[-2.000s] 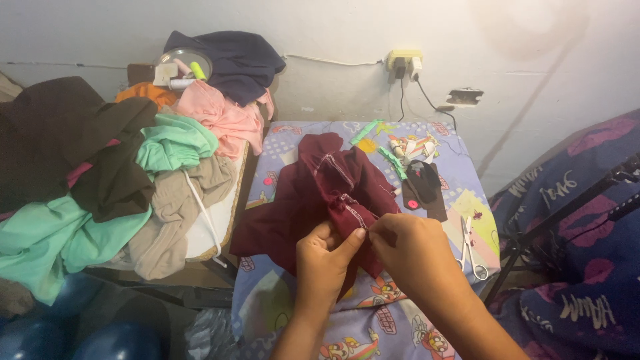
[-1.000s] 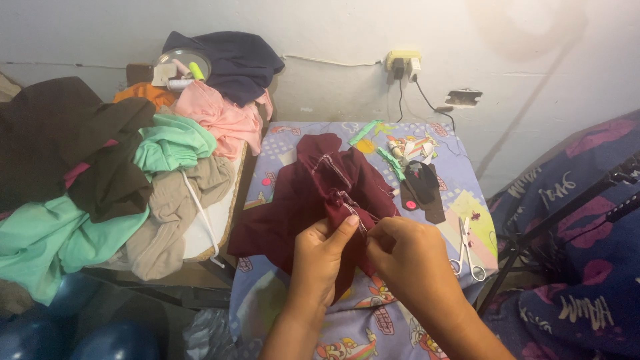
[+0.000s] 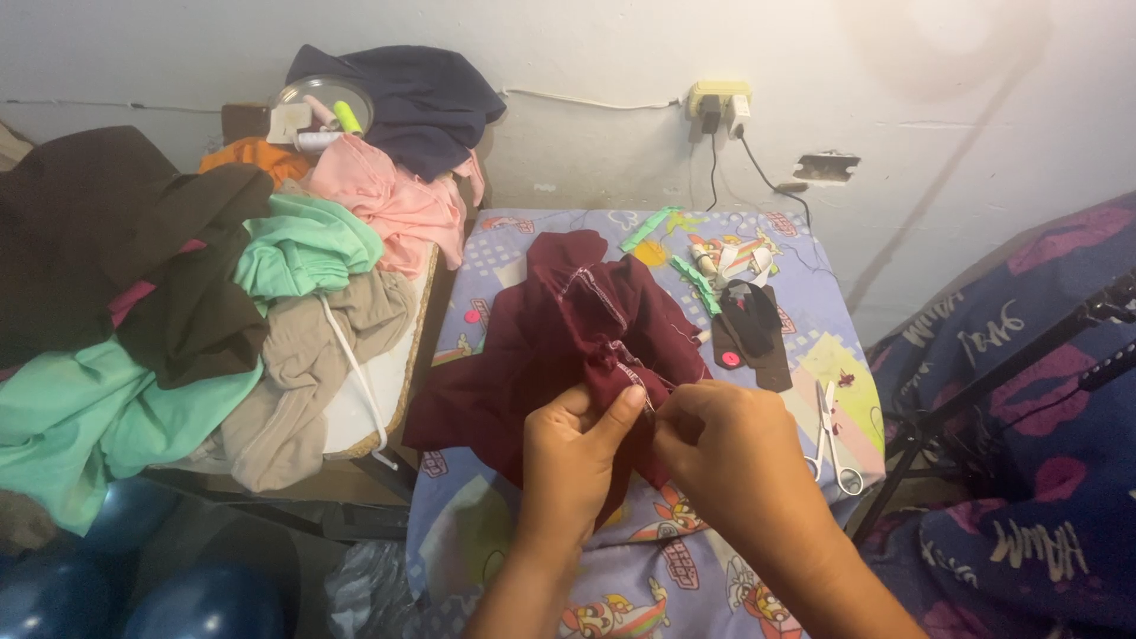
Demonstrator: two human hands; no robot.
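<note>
A maroon garment (image 3: 497, 355) with pale seam stitching lies bunched on a table covered with purple cartoon-print cloth. My left hand (image 3: 586, 444) pinches its stitched edge between thumb and fingers. Right beside it, my right hand (image 3: 728, 444) has its fingers closed at the same edge, where loose thread shows; whether it holds cloth, thread or a small tool is hidden. White-handled scissors (image 3: 829, 435) lie to the right of my right hand. Beyond that hand are dark fabric strips (image 3: 753, 328) with a pink button (image 3: 730, 358) on them.
Mint green trimmings (image 3: 695, 282) lie at the table's back. On the left, a second table holds piled clothes (image 3: 311, 248), a white cord (image 3: 351, 368) and thread spools (image 3: 342, 120). A power adapter (image 3: 719, 99) is on the wall. A black metal stand (image 3: 976, 382) rises at the right.
Both hands stay at the stitched edge of the maroon garment, with only small shifts of the fingers and the cloth. The scissors and the piled clothes have not moved.
</note>
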